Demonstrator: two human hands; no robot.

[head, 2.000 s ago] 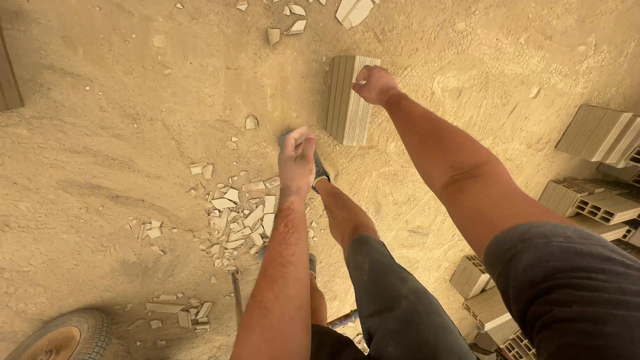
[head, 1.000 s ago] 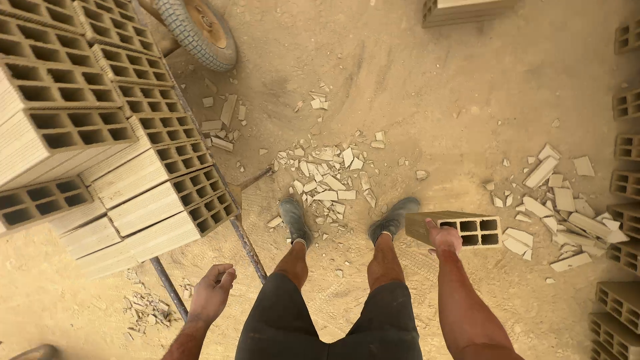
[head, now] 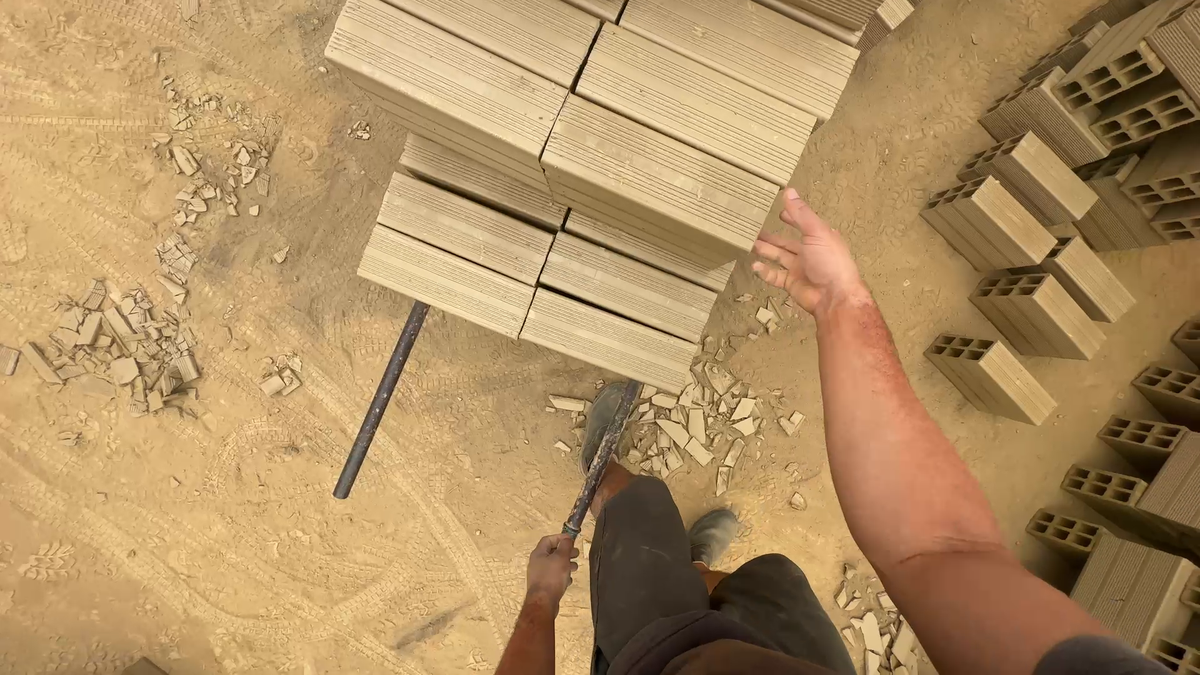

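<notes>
My left hand [head: 551, 568] is closed round the end of a metal handle bar [head: 600, 459] at the bottom centre. The bar runs up under a stack of hollow clay blocks [head: 661, 169], laid in rows with their ribbed sides up. A second handle bar [head: 380, 403] sticks out of the stack's near side, with no hand on it. My right hand [head: 808, 251], its fingers spread, is by the right corner of the upper blocks and holds nothing; whether the fingertips touch the block cannot be told.
Broken block pieces [head: 694, 422] lie by my shoes [head: 714, 536], and another rubble heap [head: 122, 342] is at the left. Hollow blocks stand upright on the ground [head: 994, 380] at the right, with stacked blocks [head: 1125, 94] behind and more rows [head: 1097, 483] lower down.
The view has turned strongly towards the block stack. My right hand, which held a hollow block a second ago, is now without it. My left hand, empty then, has taken hold of a handle bar.
</notes>
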